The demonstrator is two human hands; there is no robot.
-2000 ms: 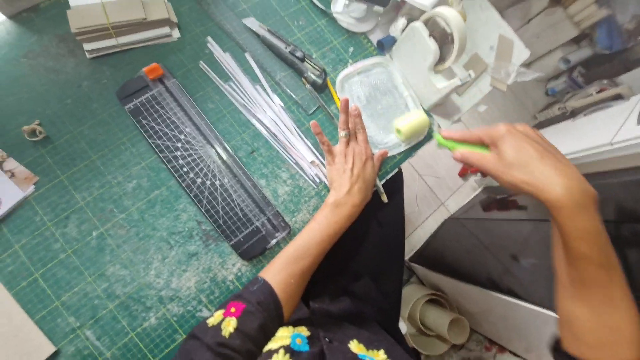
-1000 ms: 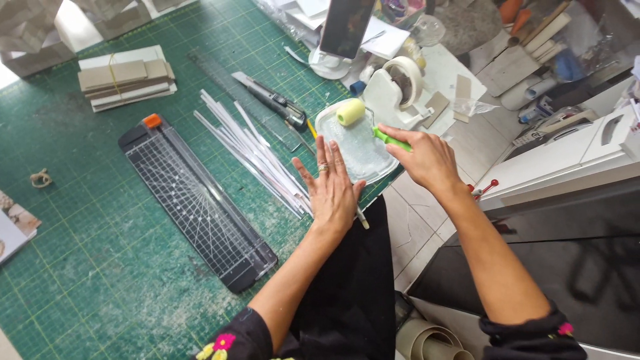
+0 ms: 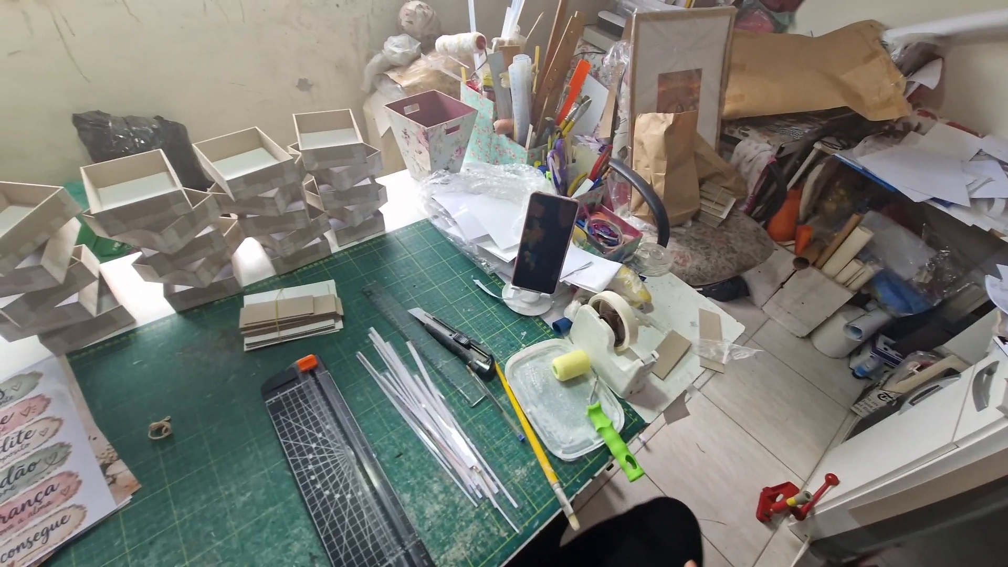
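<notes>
Neither of my hands shows clearly; only a sliver of skin is at the bottom edge, beside the black clothing on my leg. A foam roller with a green handle rests on a translucent plastic lid at the mat's right edge. Left of it lies a yellow paintbrush, its bristles past the mat's edge. White paper strips lie loosely bunched beside a black paper trimmer. A utility knife lies by a clear ruler.
Stacked cardboard boxes line the back left. A bundle of board pieces lies on the green cutting mat. Behind the lid stand a tape dispenser and a phone on a stand. Printed sheets lie at left.
The roller, held in my right hand before, now lies released on the lid. My left hand has left the mat's edge. The view has tilted up, showing the stacked boxes and the back wall.
</notes>
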